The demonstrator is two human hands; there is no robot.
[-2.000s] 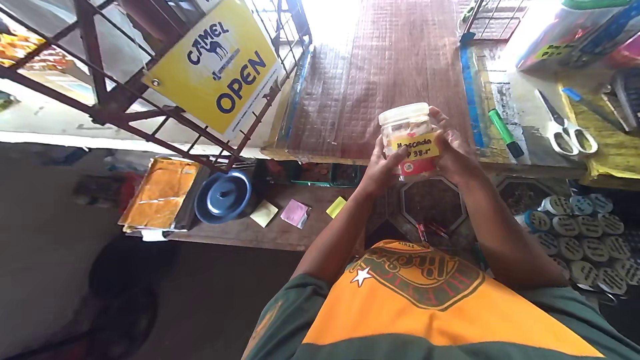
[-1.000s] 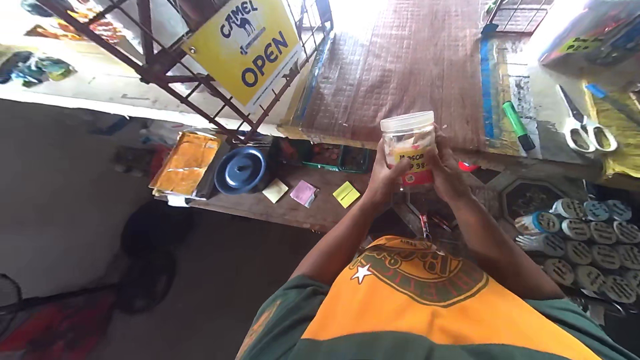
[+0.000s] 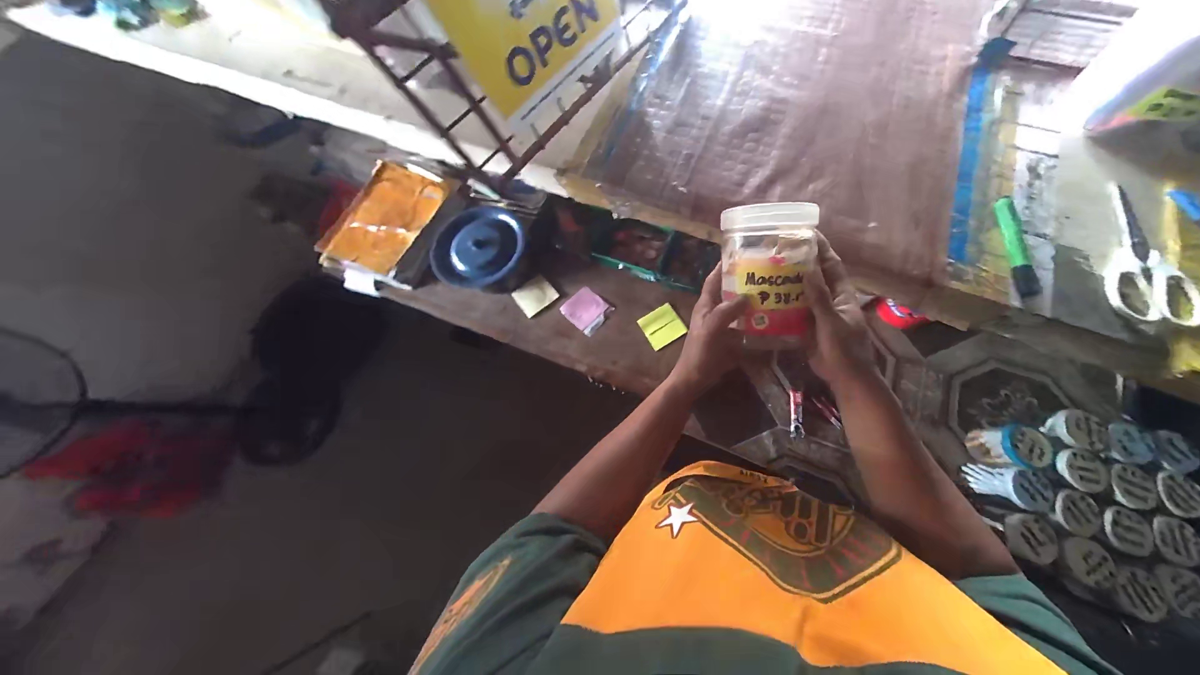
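Observation:
A clear plastic jar [image 3: 771, 281] with a translucent lid, a yellow handwritten label and a red band stands upright between my hands, in front of my chest. My left hand [image 3: 710, 328] grips its left side, the thumb across the lower part of the label. On the jar's right side my right hand [image 3: 832, 305] closes round it, with some fingers hidden behind. Beyond the jar lies the plastic-covered counter [image 3: 806, 112]. Below and behind it, a small red and white packet [image 3: 797, 412] is visible.
Left on the lower shelf are an orange packet [image 3: 386, 220], a blue lidded pot [image 3: 478, 246] and sticky notes [image 3: 663, 326]. A metal rack [image 3: 441, 84] holds a sign. Scissors [image 3: 1146, 272] and a green marker [image 3: 1017, 246] lie right, above several round-ended containers [image 3: 1087, 469].
The jar stays in both hands; its lid and label now face the camera more upright than two seconds ago. The view has swung toward the left.

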